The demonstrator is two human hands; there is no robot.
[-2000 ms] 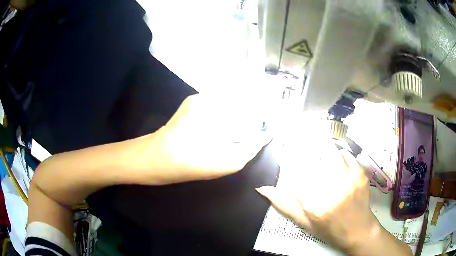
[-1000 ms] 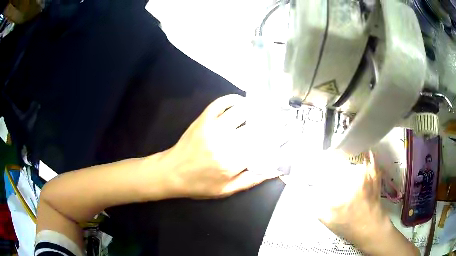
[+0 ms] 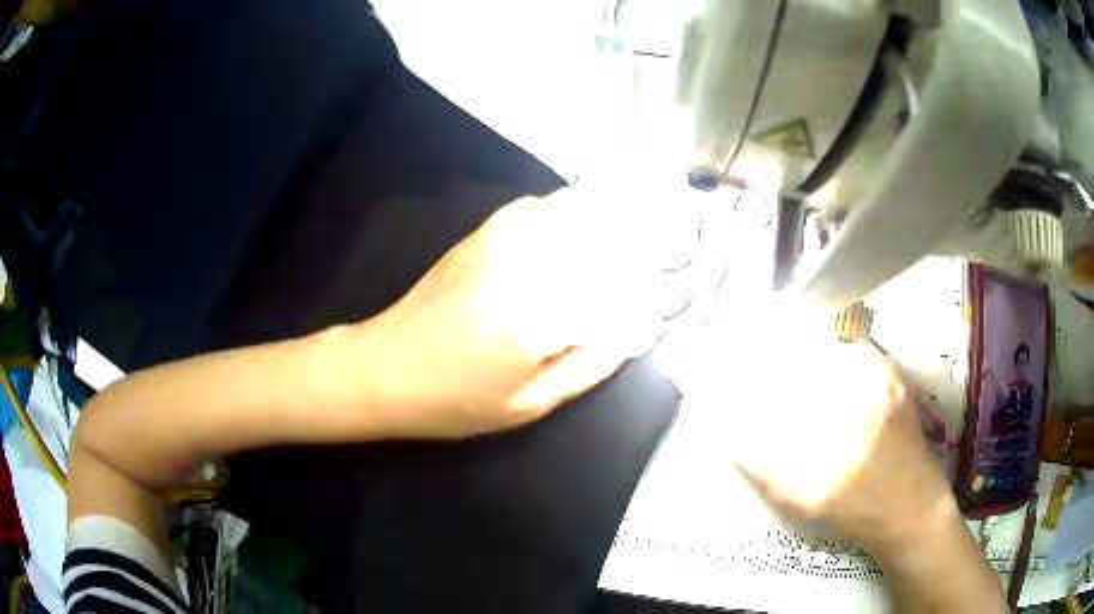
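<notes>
A large black garment panel [image 3: 300, 228] covers the left and middle of the table. My left hand [image 3: 516, 324] lies on it, palm down, with the fingers pointing toward the needle area. My right hand [image 3: 828, 420] is at the right of the panel's edge, below the machine head. Lamp glare washes out the fingertips of both hands, so what they hold cannot be told. The off-white sewing machine head [image 3: 840, 120], with a yellow warning triangle, stands above the hands. The needle and presser foot are lost in the glare.
A dark red smartphone [image 3: 1008, 390] with a lit screen lies at the right. A ribbed pale knob [image 3: 1034, 238] is on the machine above it. A printed scale [image 3: 768, 554] runs along the table's front edge. Papers and clutter [image 3: 36, 444] are at the far left.
Since two seconds ago the machine head appears further down and shows a different side, and the pink-handled item by my right hand is mostly covered. Both hands have shifted slightly near the needle area.
</notes>
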